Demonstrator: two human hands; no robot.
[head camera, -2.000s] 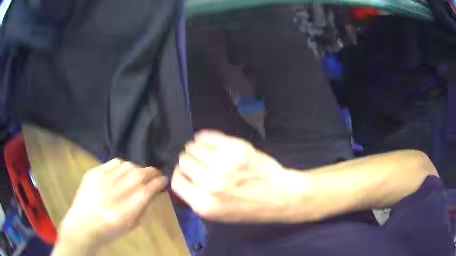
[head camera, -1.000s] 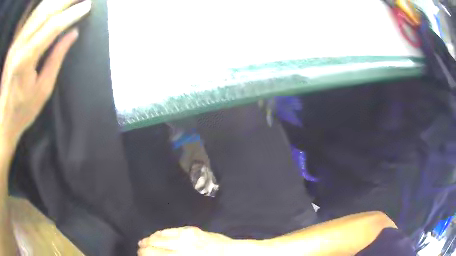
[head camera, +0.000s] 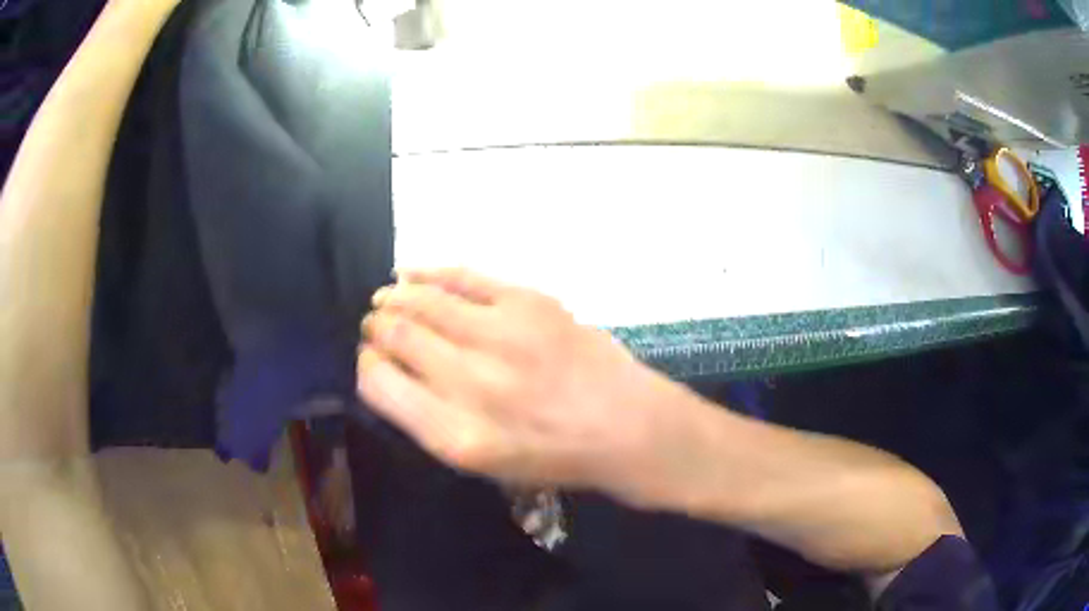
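A dark cloth panel (head camera: 269, 203) lies over the left part of the white table (head camera: 669, 227) and hangs past its front edge. Its lower corner looks navy-purple. My right hand (head camera: 490, 370) is closed on the panel's right edge at the table's front edge, with the fingertips pinching it. My left forearm reaches up along the left side of the panel. My left hand is cut off by the top edge of the picture. A small metal part (head camera: 414, 22) shows at the top, right of the cloth.
Scissors with red and orange handles (head camera: 1009, 203) lie at the table's right. The green ruler-marked edge (head camera: 824, 338) runs along the front. A tan board (head camera: 203, 525) is at lower left, with a red object (head camera: 349, 585) beside it. Dark cloth lies at lower right.
The view has moved up to the table. The panel now lies further up on it. My right hand has come up to the panel's edge, and my left hand has gone out at the top.
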